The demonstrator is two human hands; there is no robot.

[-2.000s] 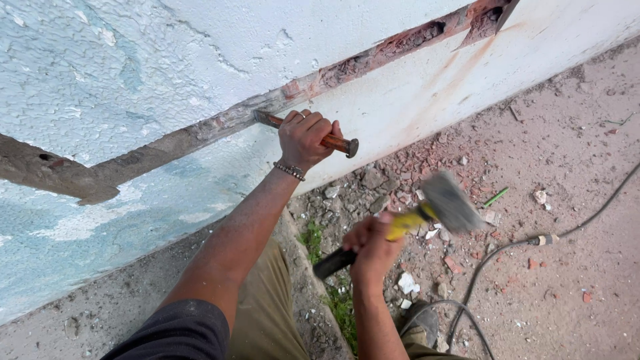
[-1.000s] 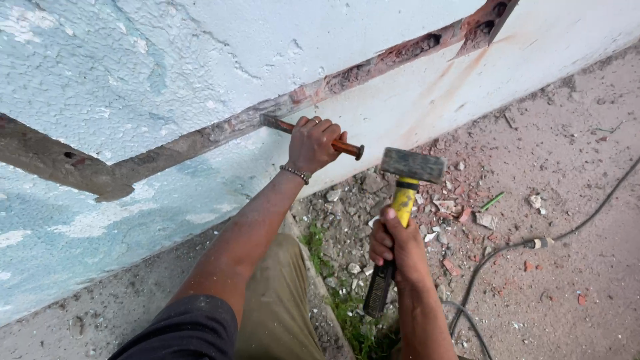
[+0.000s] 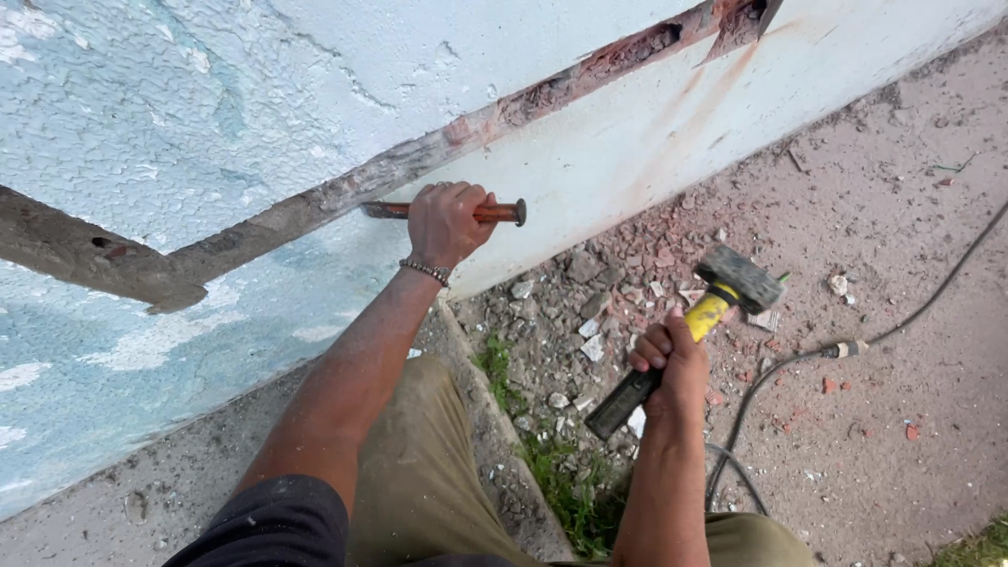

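My left hand (image 3: 446, 220) grips a cold chisel (image 3: 504, 213), orange-brown and worn, with its struck head pointing right. The chisel's flat tip touches or nearly touches the lower edge of a long channel (image 3: 315, 206) cut in the painted masonry wall (image 3: 236, 118). Rough red brick shows in the channel's upper right part. In my right hand (image 3: 673, 358) is a club hammer (image 3: 739, 277) with a yellow and black handle, its head raised to the right of the chisel, apart from it. A beaded bracelet circles my left wrist.
Brick and plaster rubble (image 3: 598, 276) lies along the wall's foot. A cable with a connector (image 3: 846, 349) runs over the dusty ground at right. A concrete ledge (image 3: 504, 472) and green weeds (image 3: 551, 472) are beside my legs.
The chisel's tip has shifted from inside the channel to its lower edge. My right hand has moved the hammer, whose head now tilts and sits further right than one second ago.
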